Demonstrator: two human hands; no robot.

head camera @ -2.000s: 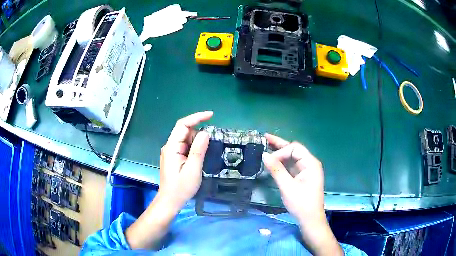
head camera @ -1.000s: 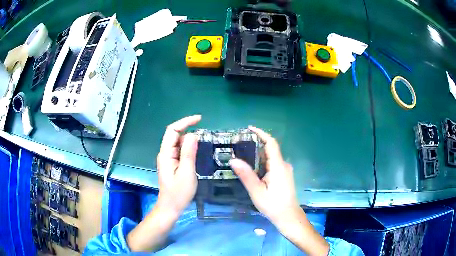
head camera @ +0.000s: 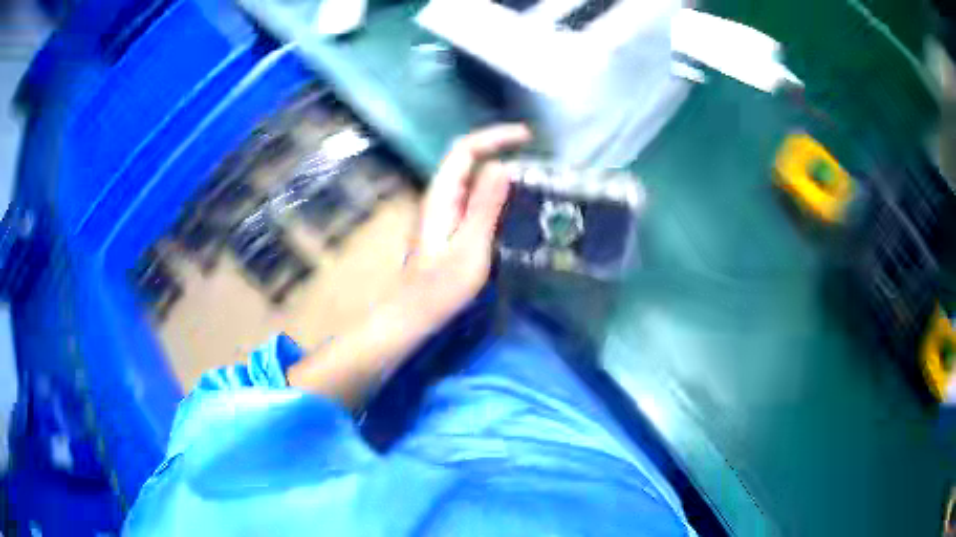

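The frame is strongly blurred. My left hand holds the trail camera housing by its left edge, with the dark front face and central lens opening towards me. The open-windowed half hangs below it as a faint dark blur. My right hand is not in view.
A parts bin with rows of dark housings lies at the left. The white tape dispenser is behind the housing. A yellow start button box is at the right, and another is at the right edge, beside the dark press fixture.
The view has swung left towards the parts bin, so the bench appears tilted. My right hand has left the housing and the picture. My left hand still holds the housing.
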